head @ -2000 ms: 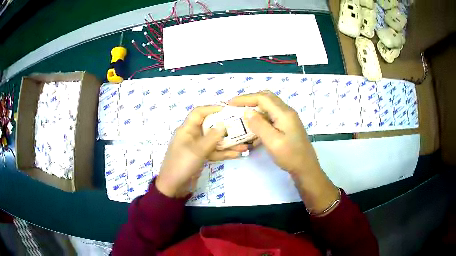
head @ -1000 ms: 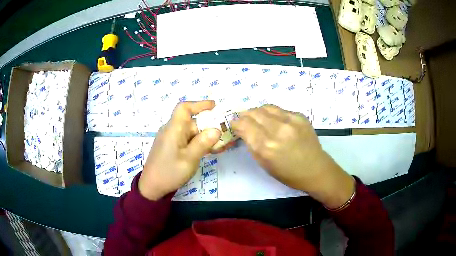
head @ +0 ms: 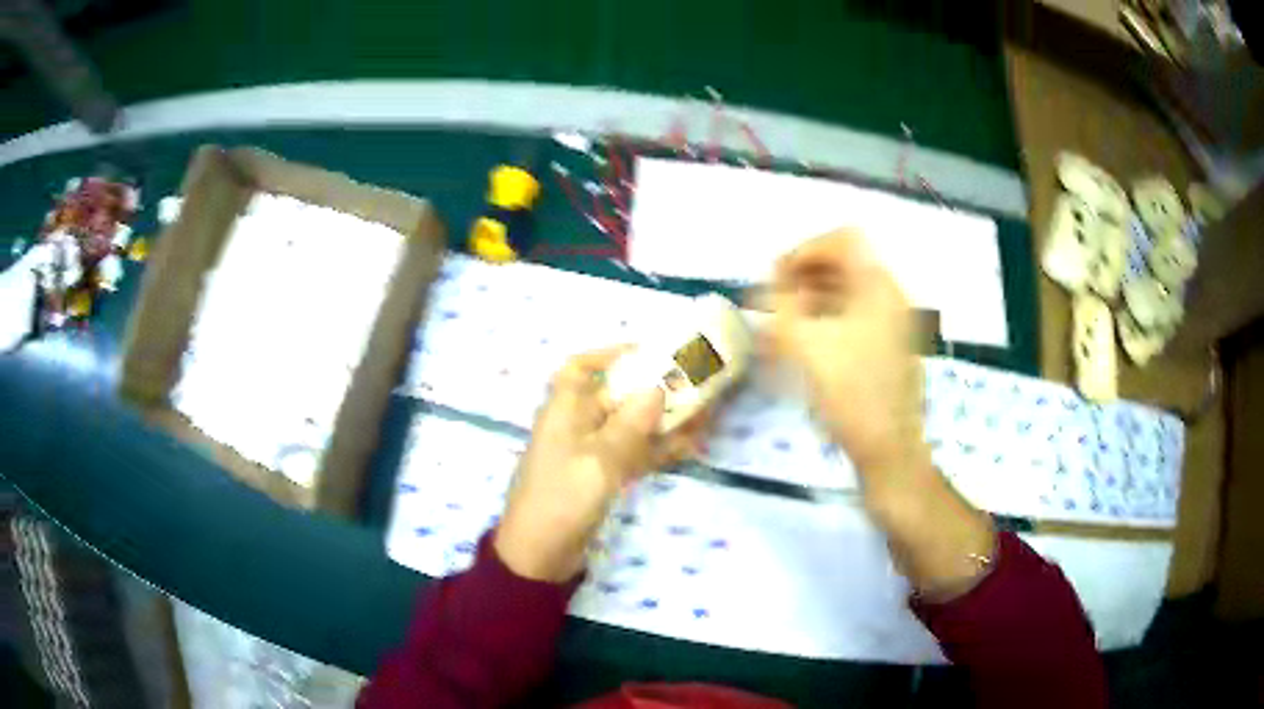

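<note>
My left hand (head: 589, 450) holds a cream-white plastic housing (head: 731, 333) with a dark square recess facing up. My right hand (head: 848, 333) is raised just right of the housing, apart from it and blurred; whether its fingers hold anything cannot be told. Under both hands lie adhesive pad sheets (head: 520, 312) with blue print, blurred.
An open carton (head: 374, 353) of white pieces stands at left. A yellow-and-black screwdriver (head: 505, 215), red leads (head: 589, 208) and a white cover sheet (head: 693, 222) lie beyond. Cream housings (head: 1095, 339) lie on cardboard (head: 1047, 111) at right. Small wired parts (head: 86, 243) lie far left.
The view has turned and shifted, and the picture is blurred. My right hand has come off the housing and moved up and right. My left hand still holds the housing, its recess now uncovered.
</note>
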